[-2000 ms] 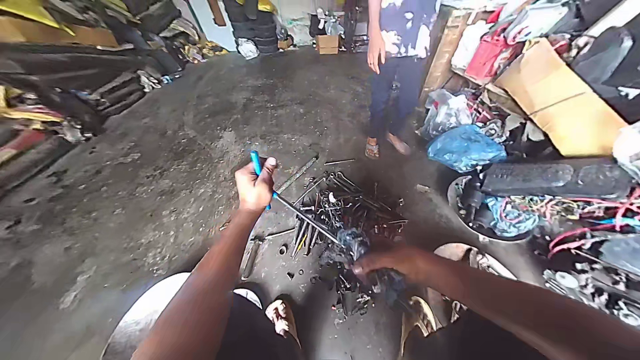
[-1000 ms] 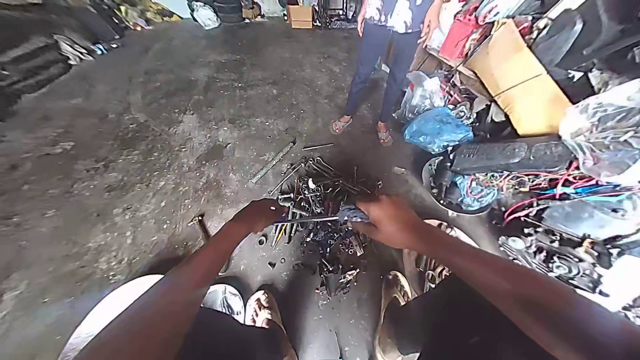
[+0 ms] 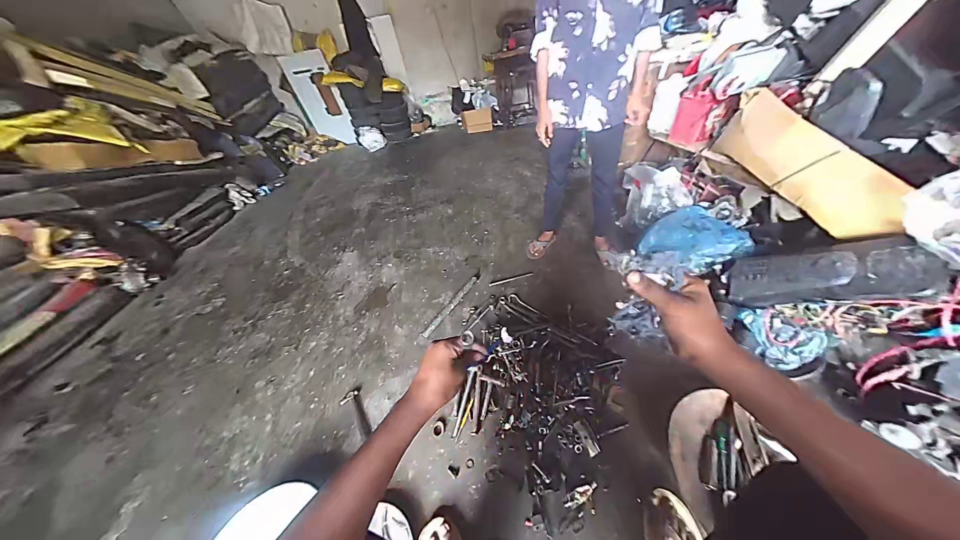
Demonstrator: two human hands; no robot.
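Observation:
A heap of metal hand tools, sockets and small parts (image 3: 540, 390) lies on the dark floor in front of me. My left hand (image 3: 441, 371) is at the heap's left edge, its fingers curled by a ring-shaped metal end; whether it grips this is unclear. My right hand (image 3: 686, 311) is raised to the right of the heap, holding a crumpled grey rag or plastic (image 3: 646, 274), which is blurred. Beyond the heap lies a long metal bar (image 3: 450, 306). A hammer (image 3: 358, 409) rests on the floor left of my left forearm.
A person (image 3: 589, 112) in sandals stands just beyond the heap. At right are a blue plastic bag (image 3: 694, 238), a cardboard sheet (image 3: 817, 165), a dark long casing (image 3: 840, 270) and tangled wires. Piled long parts (image 3: 112, 187) line the left; a small carton (image 3: 477, 120) stands far back.
My right hand has moved right, away from the heap, with the crumpled material. The blue-handled screwdriver seen in my left hand two seconds ago is no longer plain there. The view has tilted up.

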